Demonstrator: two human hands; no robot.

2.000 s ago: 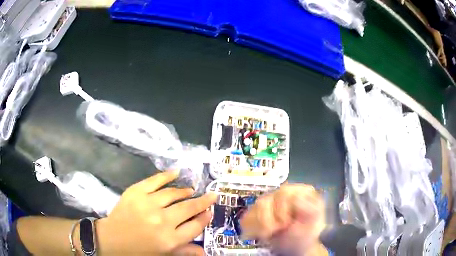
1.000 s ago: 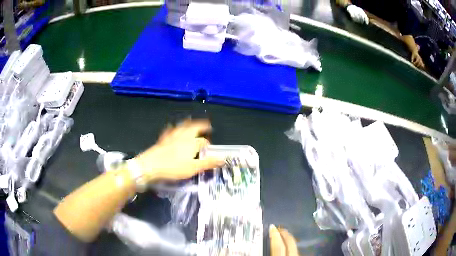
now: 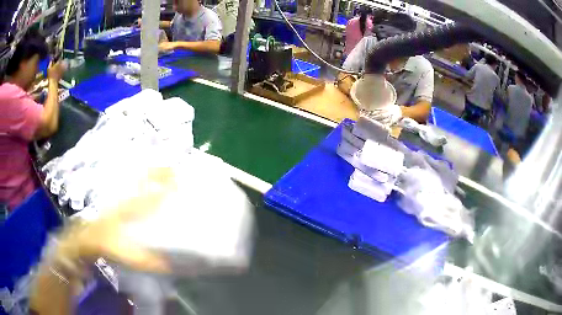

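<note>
My left hand (image 3: 117, 237) is blurred at the lower left. It holds a white power strip housing (image 3: 209, 224), also blurred, with its fingers along the near side. A pile of white bagged units (image 3: 123, 138) lies just behind it; the border between the held housing and the pile is hard to make out. The inside of the held housing does not show. My right hand is not in view.
Blue corrugated sheets (image 3: 345, 209) bear stacked white power strips (image 3: 373, 172) and a bagged cord (image 3: 425, 197). A green conveyor belt (image 3: 246, 132) runs behind. People sit across and at the left. A grey post (image 3: 150, 46) and a ribbed hose (image 3: 425, 46) stand beyond.
The view has swung up and left, showing the room. The open housings in front have left the picture. My left hand now holds a white housing by the left pile; my right hand has gone out of view.
</note>
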